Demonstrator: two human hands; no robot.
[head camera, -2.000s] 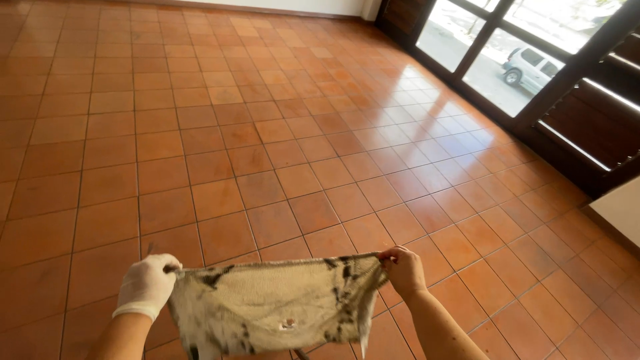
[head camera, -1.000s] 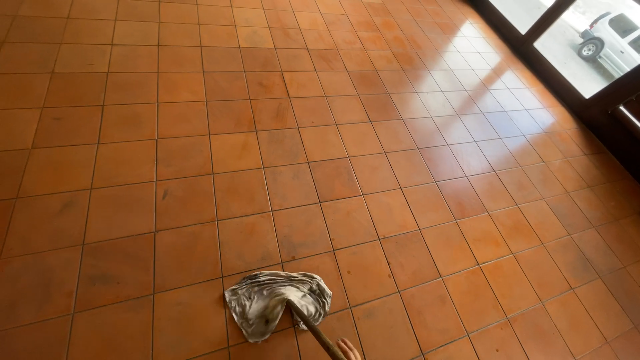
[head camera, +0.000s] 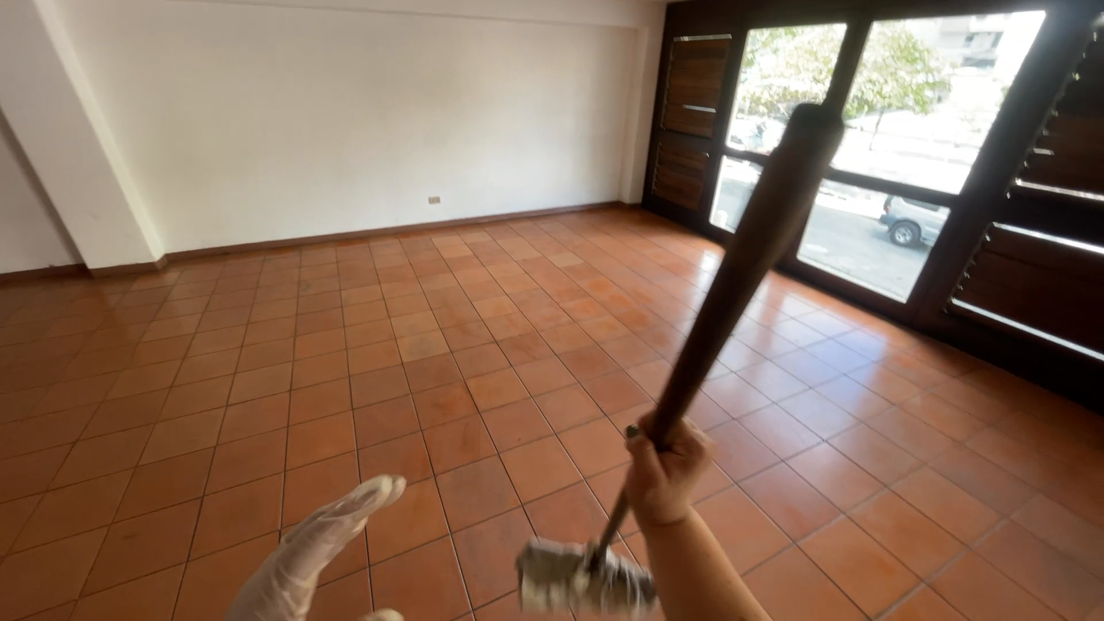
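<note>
My right hand (head camera: 666, 473), bare, is closed around the dark wooden handle (head camera: 733, 267) of a mop, whose upper end points up and away to the right. Below that hand the handle runs down to a mop head wrapped in a grey-white, stained cloth (head camera: 565, 580), near the bottom edge of the view. My left hand (head camera: 319, 548) wears a whitish thin glove. It is left of the mop with its fingers apart, holding nothing; part of it is cut off by the lower edge.
Terracotta floor tiles (head camera: 466, 405) stretch to a white wall (head camera: 388, 112) with an outlet (head camera: 434, 200). A pillar (head camera: 95, 155) juts out at left. Dark-framed glass doors (head camera: 940, 203) with louvred panels line the right side; a vehicle (head camera: 914, 222) stands outside.
Two seconds ago both hands held the cloth spread out; one second ago it lay on the mop head. Now my right hand holds the handle raised. The view has tilted up.
</note>
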